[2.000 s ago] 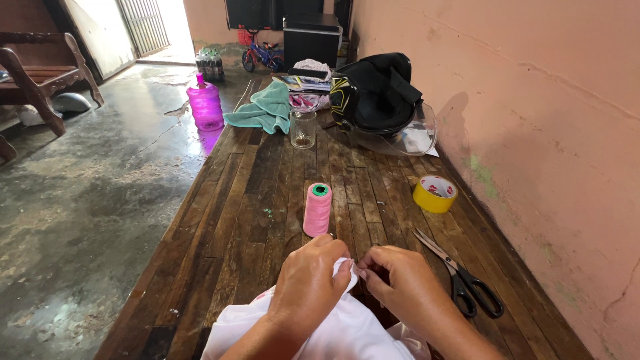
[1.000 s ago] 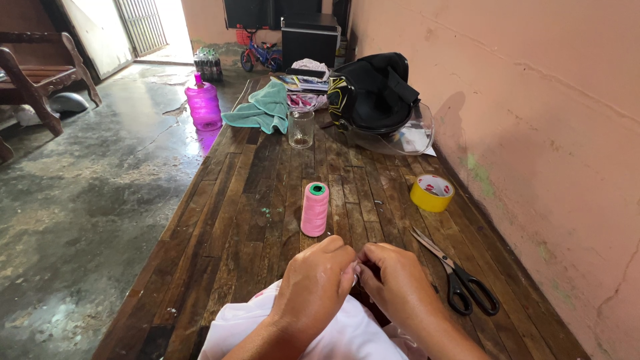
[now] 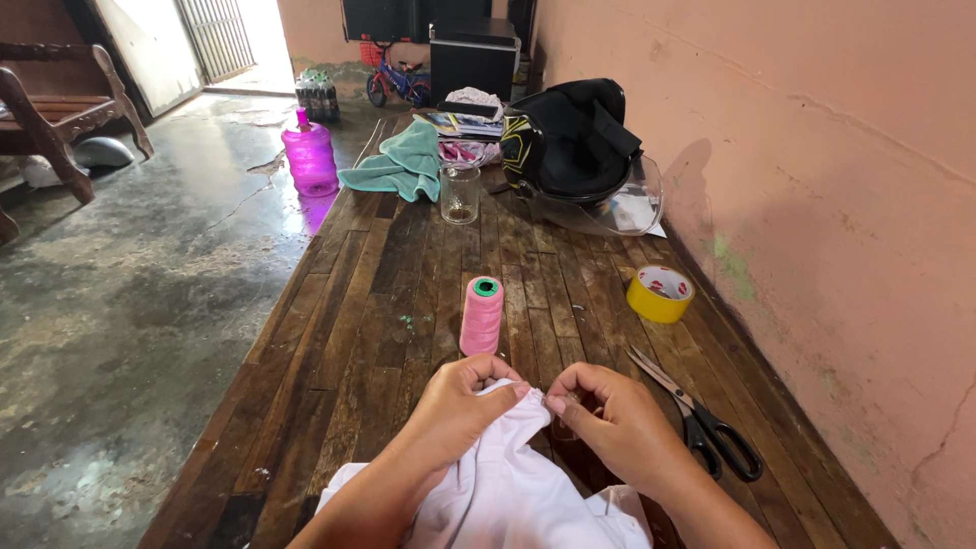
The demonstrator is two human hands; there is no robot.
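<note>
A white cloth (image 3: pixel 496 488) lies bunched at the near edge of the view, its upper fold raised. My left hand (image 3: pixel 465 404) pinches that fold between thumb and fingers. Just right of it, my right hand (image 3: pixel 602 404) has thumb and forefinger closed at the cloth's edge; something tiny shows at the fingertips, too small to name. Beyond my left hand a cone of pink thread (image 3: pixel 482 316) stands upright. To the right of my right hand lie black-handled scissors (image 3: pixel 690 412), blades slightly apart and pointing away.
On the wooden table (image 3: pixel 358 328) are a roll of yellow tape (image 3: pixel 660 296), a glass jar (image 3: pixel 460 197), a teal cloth (image 3: pixel 404 164), books (image 3: pixel 465 126) and a black helmet (image 3: pixel 576 145). A pink wall (image 3: pixel 801 191) runs along the right. A purple water jug (image 3: pixel 310 156) stands left.
My hands were close together at the cloth a second ago; now their fingertips are slightly apart and more of the raised fold shows between them. Thread, tape and scissors have stayed in place.
</note>
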